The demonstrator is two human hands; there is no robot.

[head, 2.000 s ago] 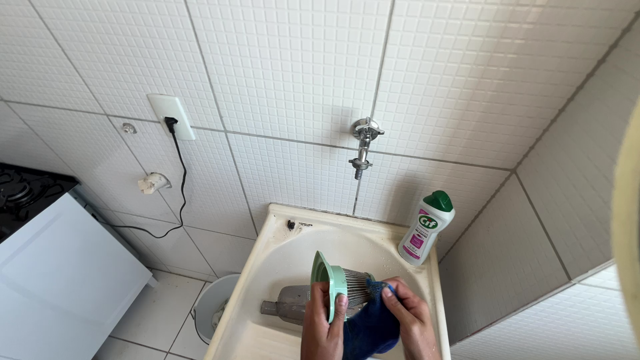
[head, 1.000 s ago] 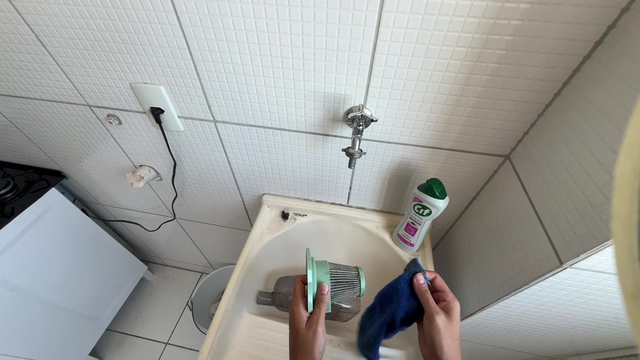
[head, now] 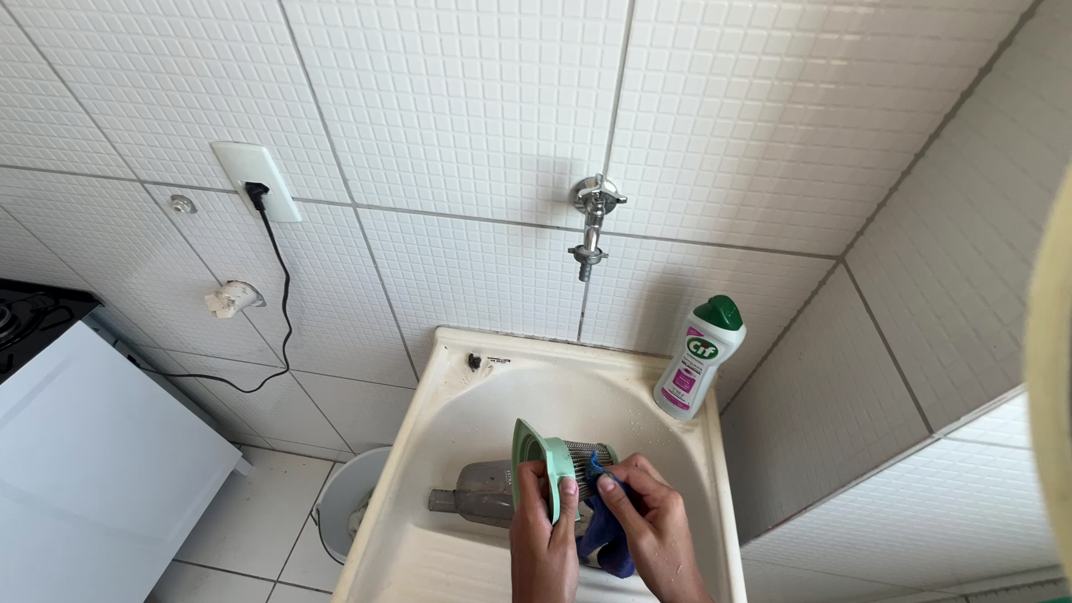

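Note:
My left hand [head: 544, 523] grips the green plastic rim of a pleated filter [head: 543, 471], held over the basin of the cream laundry sink [head: 456, 394]. In my right hand [head: 653, 523] is a dark blue cloth [head: 615, 536], pinched between thumb and fingers, with its upper end against the filter's pleats. Behind and below the filter, a translucent grey plastic container [head: 484, 492] with a short spout lies on its side in the basin, partly hidden by my hands and the filter.
A Cif cleaner bottle [head: 699, 358] stands on the sink's back right corner, below and right of a metal wall tap [head: 591, 224]. Left of the sink are a bucket [head: 331, 511] on the floor, a stove [head: 109, 469] and a black cord [head: 287, 310] plugged into a wall outlet [head: 243, 167].
One second ago the cloth hung apart from the filter; now my right hand has brought it left against the pleats. The filter's green rim has turned more toward the view.

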